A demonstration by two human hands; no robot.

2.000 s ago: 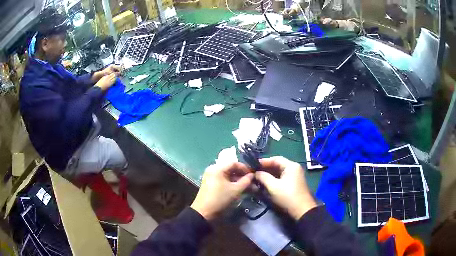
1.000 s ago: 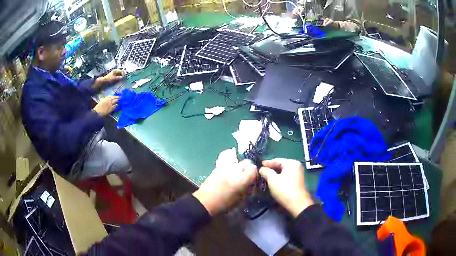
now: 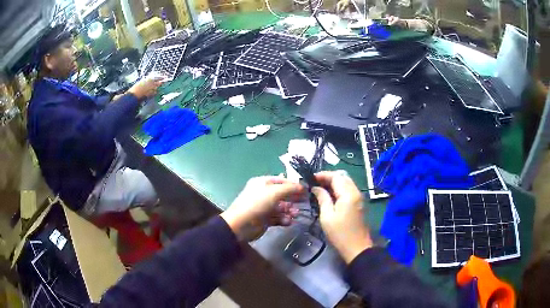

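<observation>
A bunched black lead (image 3: 306,171) stands between my hands over the near bench edge. My right hand (image 3: 341,207) holds the bunch between thumb and fingers. My left hand (image 3: 265,203) is just left of it, fingers bent and partly spread; whether it pinches a thin strand is unclear. Below my hands a panel lies back side up (image 3: 316,268), greyish with glare, with a black cable loop on it. The panel's upper part is hidden by my hands.
A blue cloth (image 3: 416,171) and framed panels (image 3: 474,227) lie at right, with an orange-handled tool (image 3: 486,284) nearer. Panels (image 3: 265,53) are heaped across the back. White scraps (image 3: 257,131) lie mid-bench. A person (image 3: 75,132) sits at left above an open carton (image 3: 90,255).
My left hand has moved off the bunch to the left and its fingers have loosened. More of the panel below shows. The seated person's hands have moved from the blue cloth towards a panel.
</observation>
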